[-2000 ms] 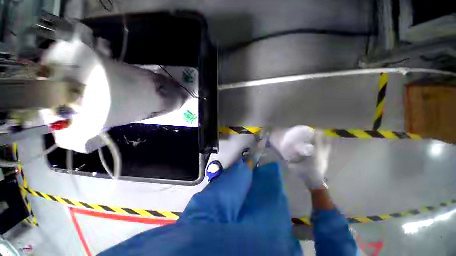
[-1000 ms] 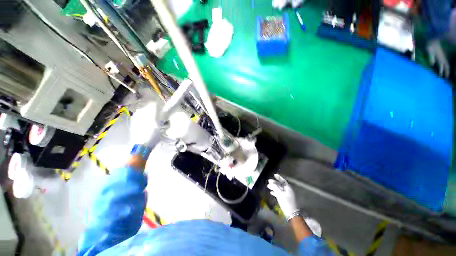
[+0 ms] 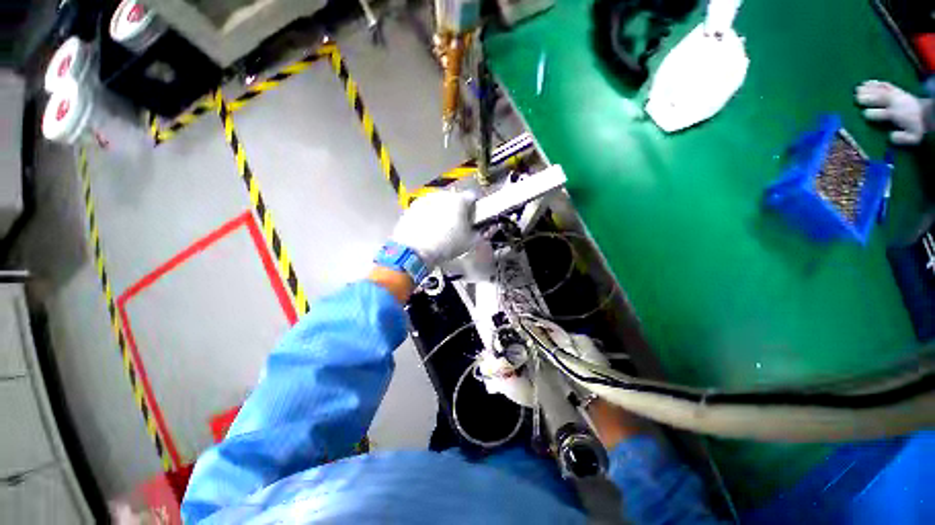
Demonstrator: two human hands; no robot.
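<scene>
The dispensing pump point(image 3: 492, 297) stands on its black base point(image 3: 443, 333) beside the bench, with thin tubes looping around it. My left hand point(image 3: 439, 224), in a white glove, is closed around the near end of the white crossbar point(image 3: 523, 193) above the pump. My right hand point(image 3: 586, 351) is on the pump's right side, mostly hidden by the thick hose bundle point(image 3: 656, 400) and pump parts; its grip cannot be told. A grey cylindrical part with a dark round end point(image 3: 580, 451) points towards me between my arms.
The green-matted bench point(image 3: 687, 246) holds a blue parts bin point(image 3: 836, 183) and a white flat object point(image 3: 699, 80). Another person's gloved hand point(image 3: 892, 111) is at its far right. Amber fittings point(image 3: 451, 77) hang ahead. White buckets point(image 3: 67, 115) stand far left, beyond floor tape point(image 3: 246, 179).
The view has turned and moved closer to the pump. My left hand is now on the crossbar. My right hand has moved from open beside the base to the pump's right side.
</scene>
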